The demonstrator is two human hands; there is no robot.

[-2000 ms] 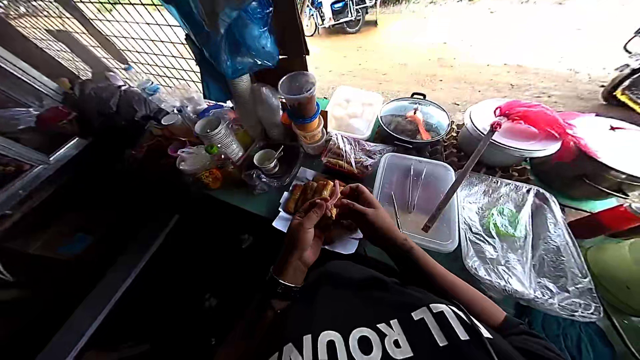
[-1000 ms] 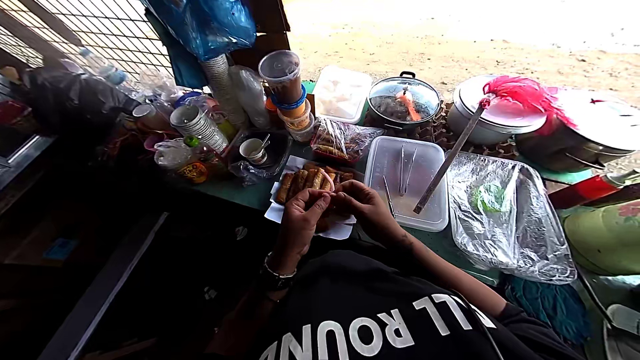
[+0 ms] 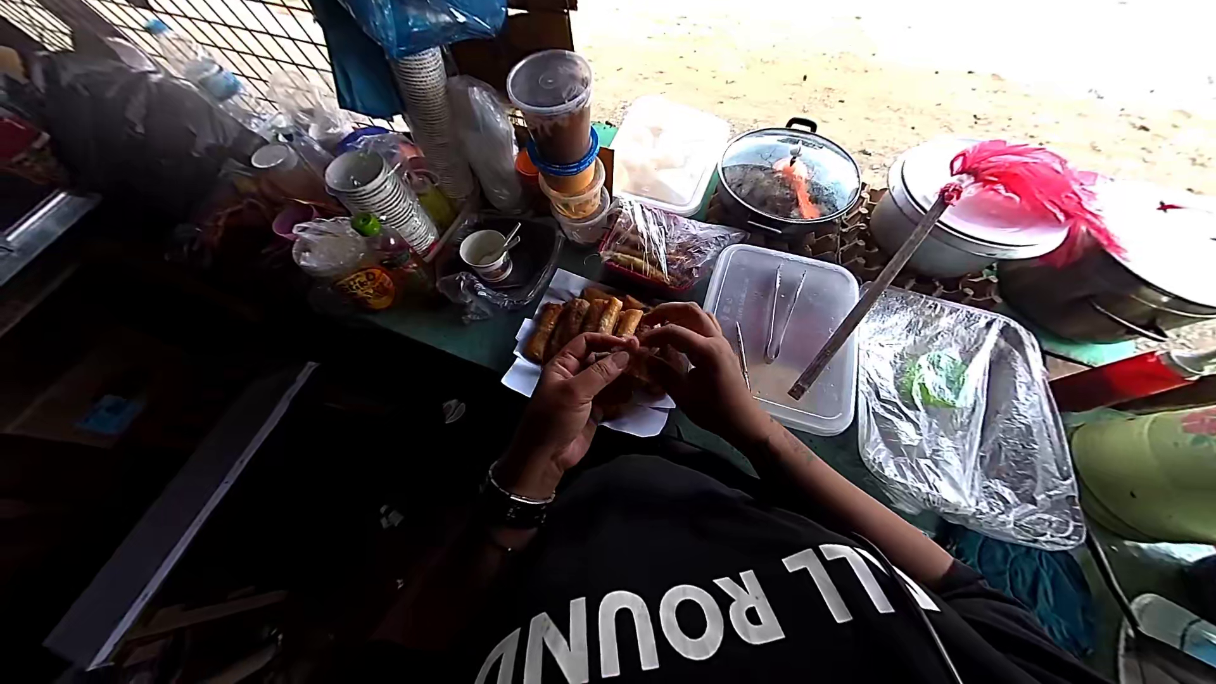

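My left hand point(image 3: 575, 394) and my right hand point(image 3: 698, 366) meet at the fingertips over a pile of browned fried rolls point(image 3: 572, 323). The fingers of both hands are bent together; whether something small is pinched between them cannot be made out. The rolls lie on white paper point(image 3: 521, 375) on the green table, just beyond the hands. Right of my right hand is a translucent lidded plastic container point(image 3: 826, 404) with metal tongs point(image 3: 785, 313) on it. Behind the rolls sits a plastic-wrapped pack of more rolls point(image 3: 655, 249).
At the back stand stacked tubs point(image 3: 551, 114), a glass-lidded pot point(image 3: 790, 176) and large lidded pots point(image 3: 936, 214). A stick with pink strips point(image 3: 874, 290) crosses the container. A foil-covered tray point(image 3: 969, 418) lies at right. Left are paper cups point(image 3: 380, 195) and a cup with a spoon point(image 3: 486, 255).
Both hands stay together over the rolls. Their fingers have shifted slightly, and the pinkish piece seen at the fingertips earlier is no longer plain to see.
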